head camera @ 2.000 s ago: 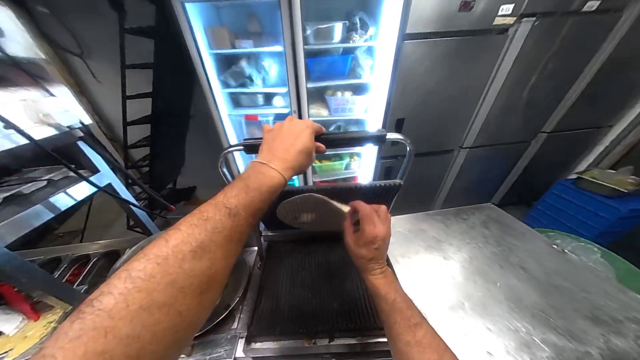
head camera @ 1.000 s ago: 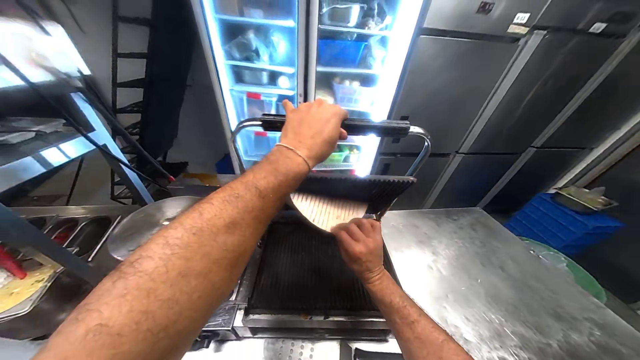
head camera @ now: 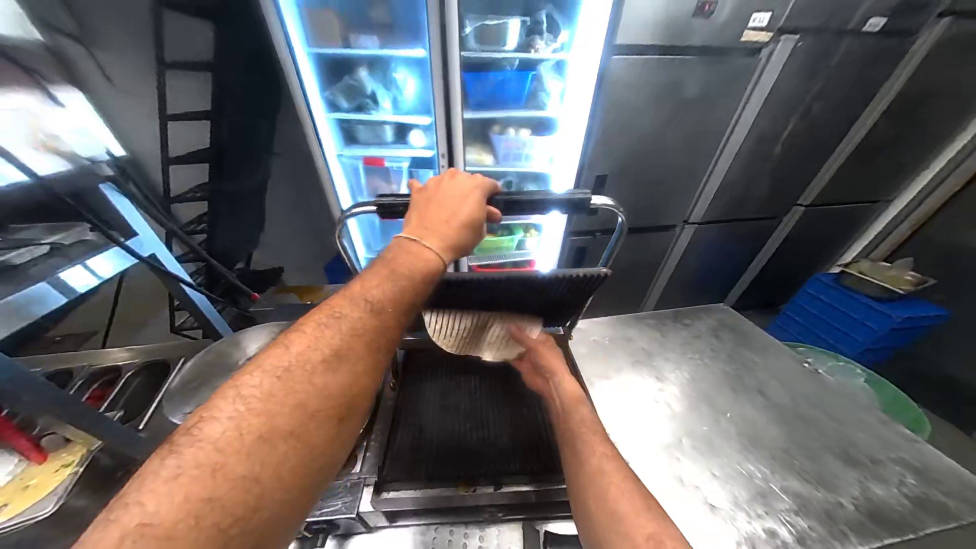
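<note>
A ribbed contact grill stands raised, its black lower plate (head camera: 473, 419) bare in view and its ridged upper plate (head camera: 526, 293) tilted above. My left hand (head camera: 451, 210) grips the black bar handle (head camera: 541, 202) of the lid, fingers wrapped over it. Between the plates, close under the upper one, is a pale flatbread with dark grill lines (head camera: 476, 334). My right hand (head camera: 537, 354) pinches the flatbread's right edge. Part of the flatbread's top edge is hidden by the upper plate and its shadow.
Right of the grill spreads a steel worktop (head camera: 747, 412). Beyond it are blue crates (head camera: 854, 313) and a green tub (head camera: 900, 396). A round metal pan (head camera: 213, 366) and food containers (head camera: 145, 389) lie to the left. A lit glass-door fridge (head camera: 450, 91) stands behind.
The flatbread, at first a flat disc beside the upper plate, now hangs lower with its grill-marked face showing. My right hand has stayed at its edge and my left hand on the handle.
</note>
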